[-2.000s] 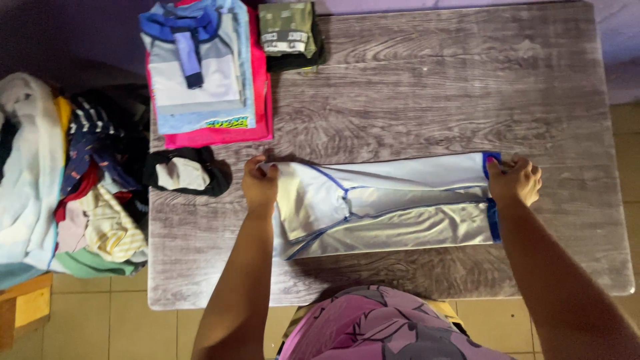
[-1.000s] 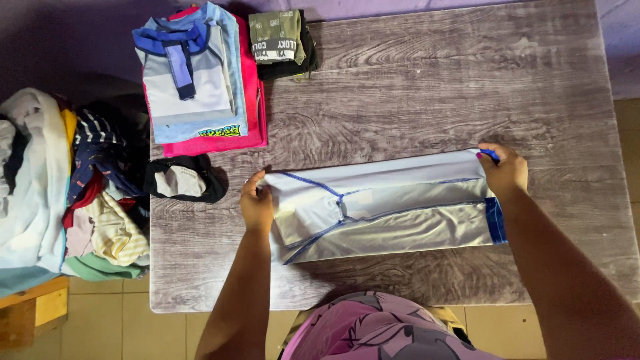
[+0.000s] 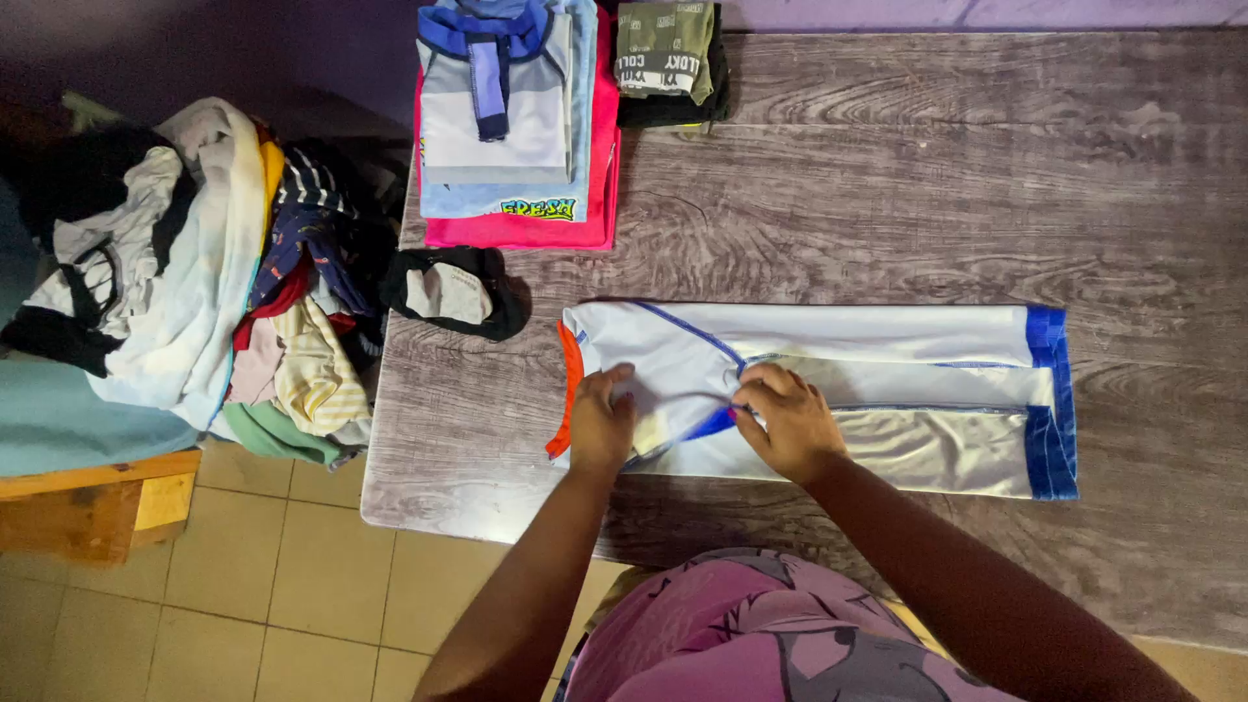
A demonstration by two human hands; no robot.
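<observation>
A white garment with blue seams and blue hems (image 3: 897,385) lies folded lengthwise on the wood-patterned table, its orange-edged end to the left. My left hand (image 3: 604,414) rests on the garment near that orange edge, fingers bent; whether it pinches the cloth is unclear. Around the garment's middle, my right hand (image 3: 785,414) has its thumb and fingertips on the fabric, pinching it by a blue seam. The fabric under my palms is hidden.
A stack of folded shirts (image 3: 507,127) lies at the table's back left, beside folded olive and black garments (image 3: 668,58). A black and white bundled cloth (image 3: 453,292) sits at the left edge. Loose clothes (image 3: 224,253) are heaped left of the table (image 3: 936,214).
My hands have come from the garment's two ends to its left part and middle. An orange edge now shows at its left end. The view has shifted left.
</observation>
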